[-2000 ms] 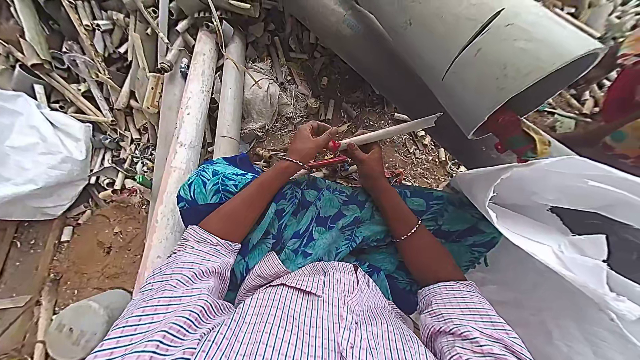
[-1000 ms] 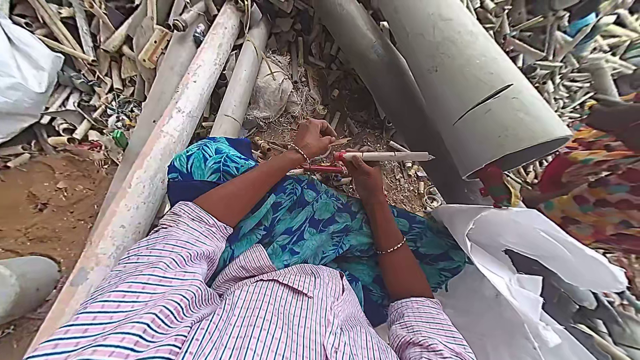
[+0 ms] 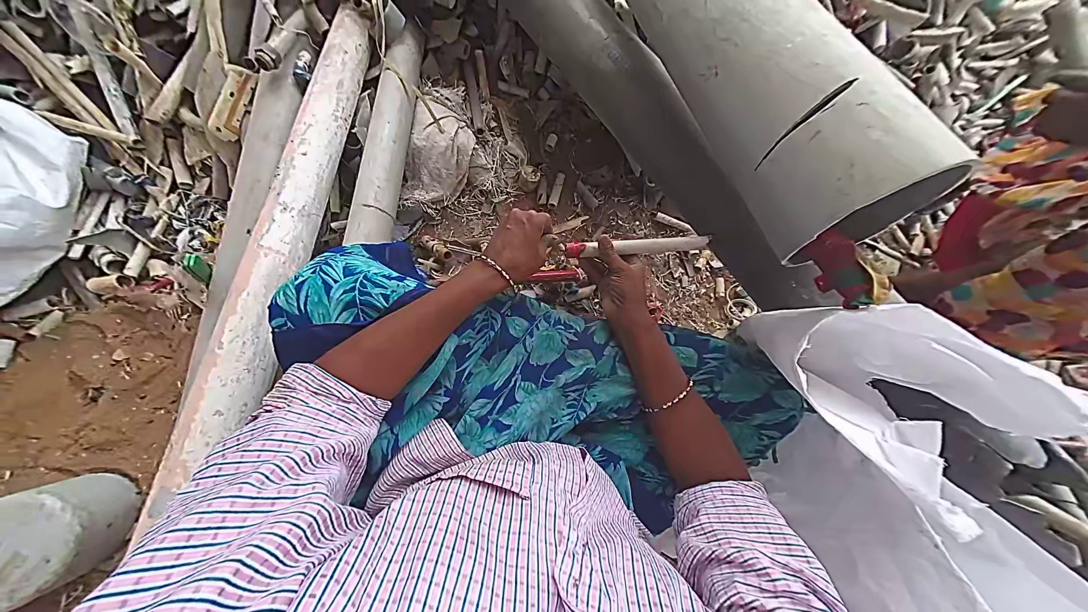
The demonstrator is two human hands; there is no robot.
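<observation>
My left hand (image 3: 520, 242) is closed at the left end of the work, over my lap; what lies inside its fingers is too small to tell. My right hand (image 3: 619, 285) grips a thin white plastic pipe (image 3: 663, 246) between thumb and fingers, close to the pipe's red-marked end. The pipe points right, with its far end free. Just below it a red tool handle (image 3: 554, 275) runs between the two hands; which hand bears on it is partly hidden. A blue leaf-patterned cloth (image 3: 544, 365) covers my legs.
Long old pipes (image 3: 280, 212) lean at my left. A wide grey pipe (image 3: 799, 119) with a slit lies at upper right, beside a person in patterned cloth (image 3: 1020, 280). White sacks (image 3: 884, 501) lie at right and far left. Pipe scraps (image 3: 102, 76) cover the ground.
The view has shifted somewhat. The white pipe, tilted up to the right two seconds ago, now lies nearly level in my right hand. Both hands stay close together over my lap.
</observation>
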